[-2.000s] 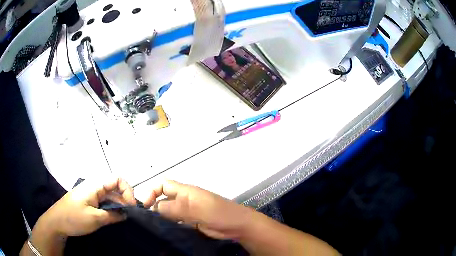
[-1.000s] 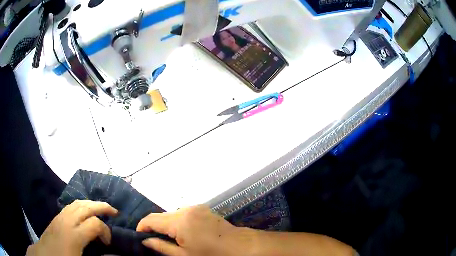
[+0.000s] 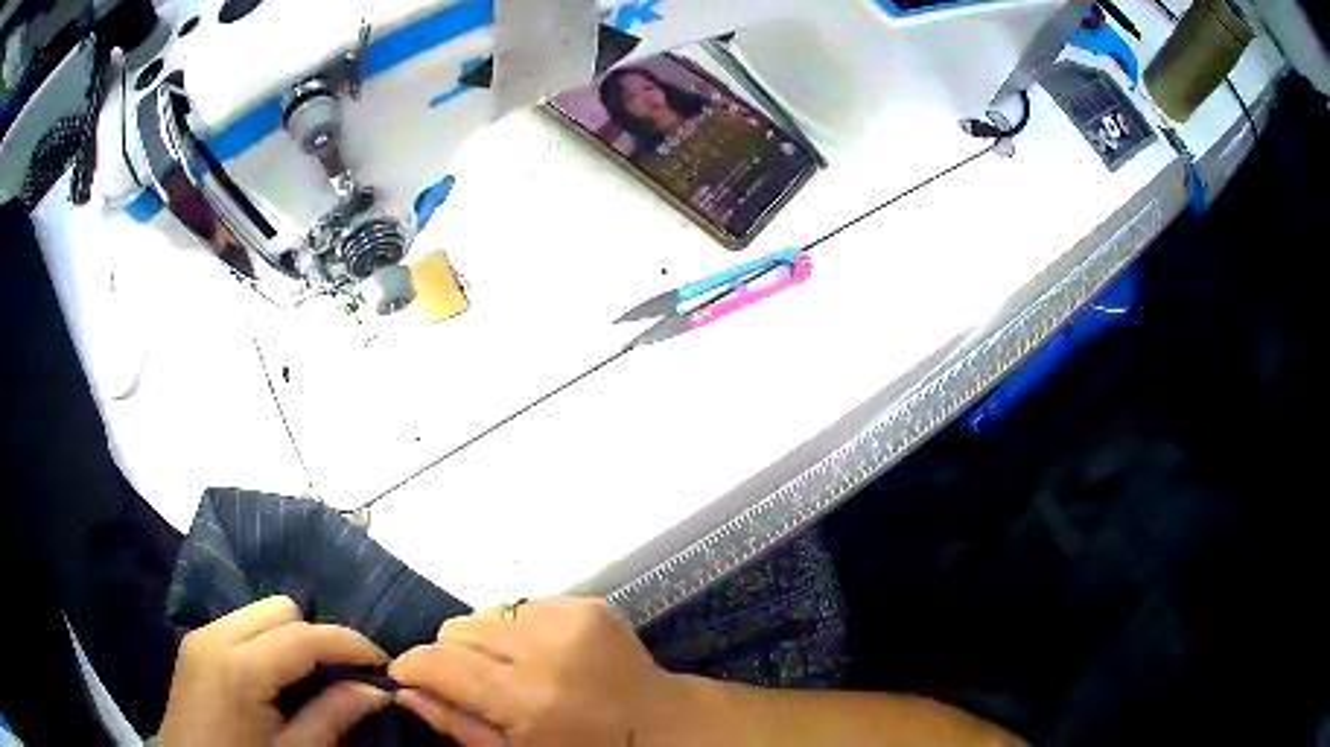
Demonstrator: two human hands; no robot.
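A dark pinstriped garment piece (image 3: 299, 558) lies over the near left edge of the white machine table. My left hand (image 3: 270, 671) pinches its folded edge between thumb and fingers. My right hand (image 3: 547, 674) pinches the same edge just to the right, its fingertips close to the left ones. Both hands are cut off by the bottom of the picture. The part of the cloth under the fingers is mostly hidden. The presser foot and needle area (image 3: 343, 277) stands beyond the hands, with no cloth under it.
The sewing machine head (image 3: 423, 73) spans the top. Thread snips (image 3: 722, 295) and a lit smartphone (image 3: 693, 146) lie on the bed. A tan-gold square (image 3: 438, 286) sits by the needle. A measuring tape (image 3: 904, 423) runs along the front edge. An olive-gold cylinder (image 3: 1199, 62) stands far right.
The pinstriped cloth has come up onto the table's near left edge since the first frame. Lately the hands have drawn together on the fold. The view has shifted, moving the machine up and left.
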